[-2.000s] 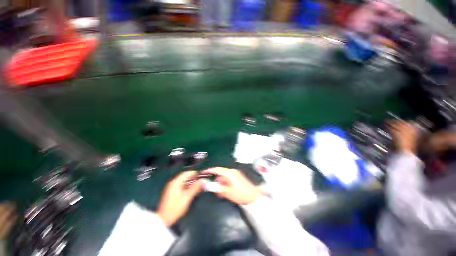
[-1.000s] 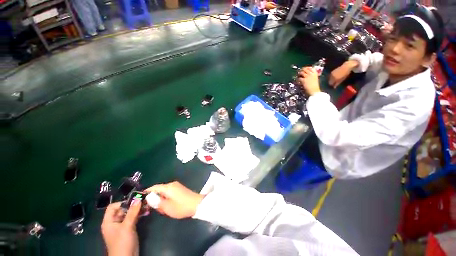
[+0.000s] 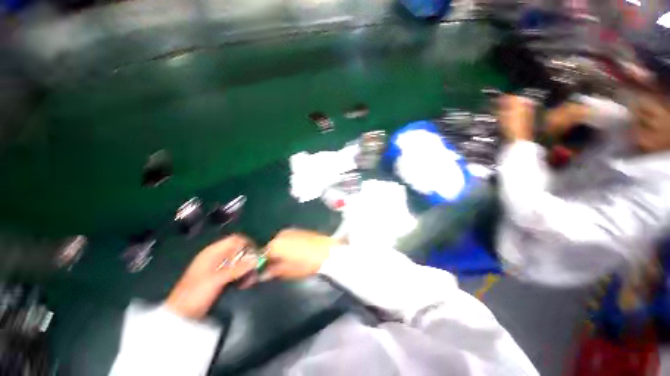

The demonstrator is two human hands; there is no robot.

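Note:
The frame is motion-blurred. My left hand (image 3: 214, 273) and my right hand (image 3: 297, 254) meet over the near edge of the dark green bench (image 3: 242, 95). Between their fingers is a small part (image 3: 253, 266) with a silver fitting and a green spot; my left hand holds it. My right fingers touch its right side; whether they pinch a white wipe is too blurred to tell. Single black parts with silver fittings lie beyond my hands, such as this part (image 3: 189, 214) and another part (image 3: 156, 169).
White wipes (image 3: 378, 213) and two clear bottles (image 3: 372, 149) stand right of centre. A blue tray (image 3: 445, 192) holds white wipes, with a dark parts pile (image 3: 470, 134) beyond. A co-worker's white sleeve (image 3: 532, 213) is at right. Another parts pile (image 3: 22, 323) is at far left.
The view has swung left, so the bench items, my hands and the co-worker appear further right. The held part is still between my hands, which now appear slightly higher in the picture.

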